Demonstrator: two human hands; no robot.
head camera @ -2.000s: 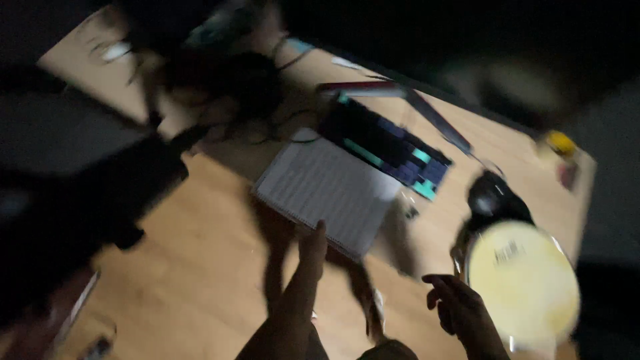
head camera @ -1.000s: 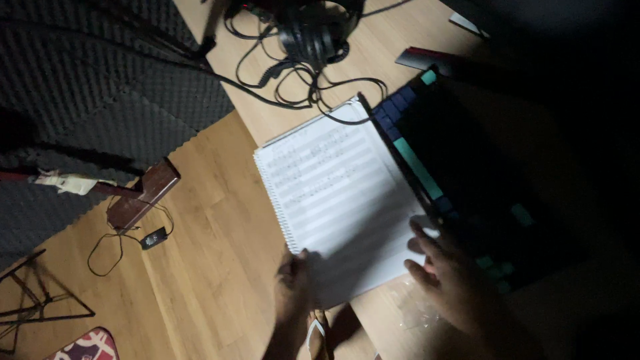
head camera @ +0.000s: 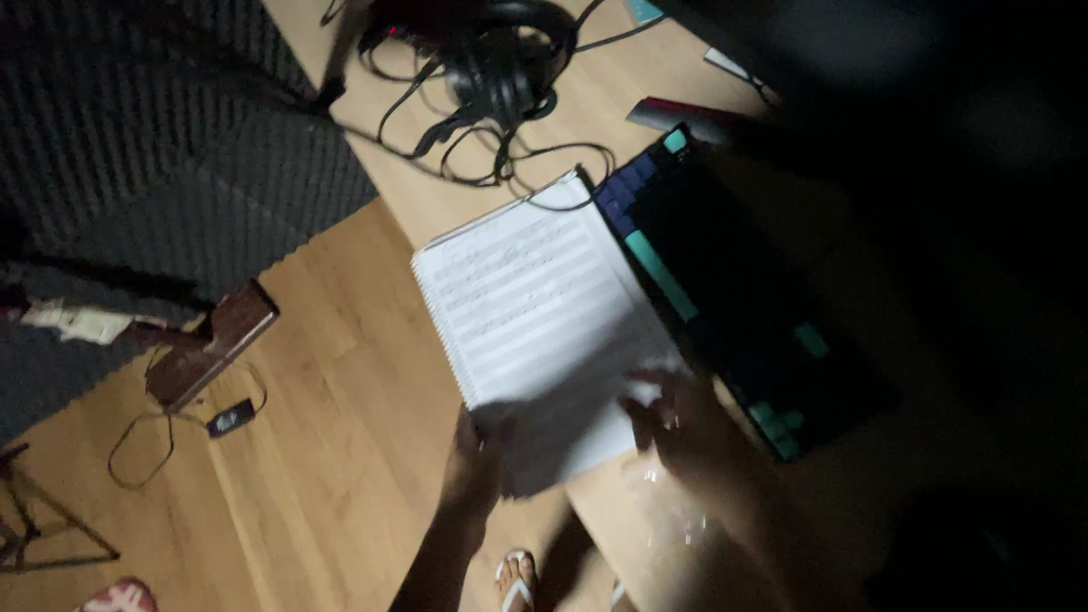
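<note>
A spiral-bound music notebook lies open on the desk, its coil along the left side and its lower corner past the desk edge. Handwritten notes mark its upper staves. My left hand grips the notebook's lower left edge, the fingers partly lost in shadow. Over the lower right part of the page is my right hand, blurred, its fingers apart and bent; whether they touch the paper is unclear. A dark keyboard with teal keys sits beside the notebook's right edge.
Headphones and looped black cables lie on the desk above the notebook, one loop crossing its top corner. Small clear items rest near the right forearm. On the wooden floor are a dark red box-like object and a small black device with a cable.
The view has swung left and closer since the first frame. My left hand, earlier at the notebook's lower edge, is now at its lower left side; my right hand has come onto the page area.
</note>
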